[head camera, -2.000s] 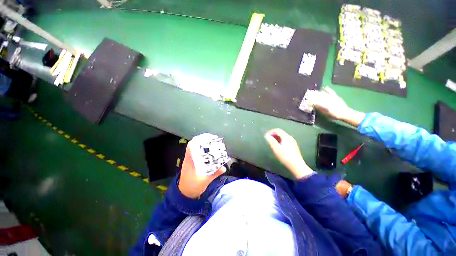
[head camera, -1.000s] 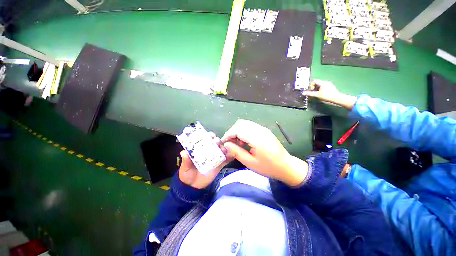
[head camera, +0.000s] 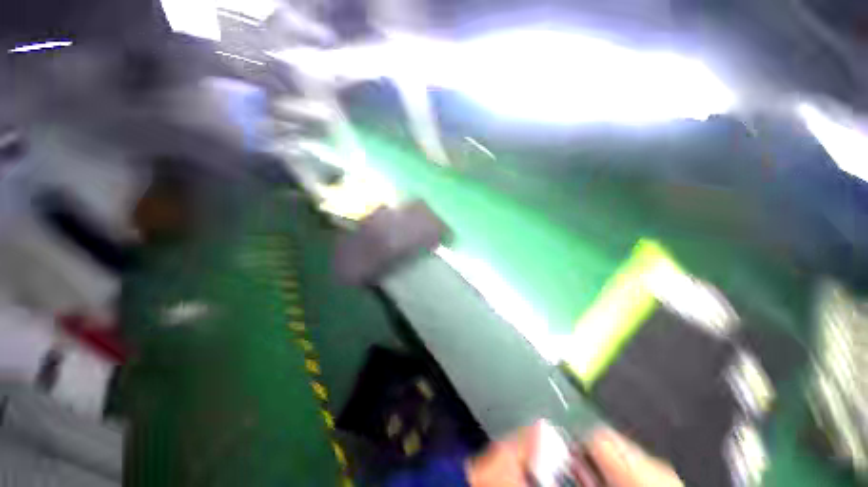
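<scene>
The view is strongly blurred. My left hand (head camera: 503, 460) is at the bottom edge, partly cut off, and holds a small white electronic assembly (head camera: 549, 458). My right hand (head camera: 630, 460) is just right of it, also cut off; blur hides whether its fingers grip the assembly. A black foam mat (head camera: 657, 395) lies on the green bench (head camera: 466, 333) at the lower right, with a bright yellow-green strip (head camera: 619, 309) along its left edge and blurred white assemblies on its upper and right parts.
Another dark mat (head camera: 392, 243) lies farther along the bench. A dark tote (head camera: 404, 404) with yellowish items stands on the floor left of the bench. A yellow-black floor line (head camera: 312, 366) runs beside it. A blurred person (head camera: 162, 214) is at the left.
The view has swung left and up, now showing bright lights and more of the hall. Both hands and the held assembly appear lower, at the bottom edge. The blue-sleeved arms have left view.
</scene>
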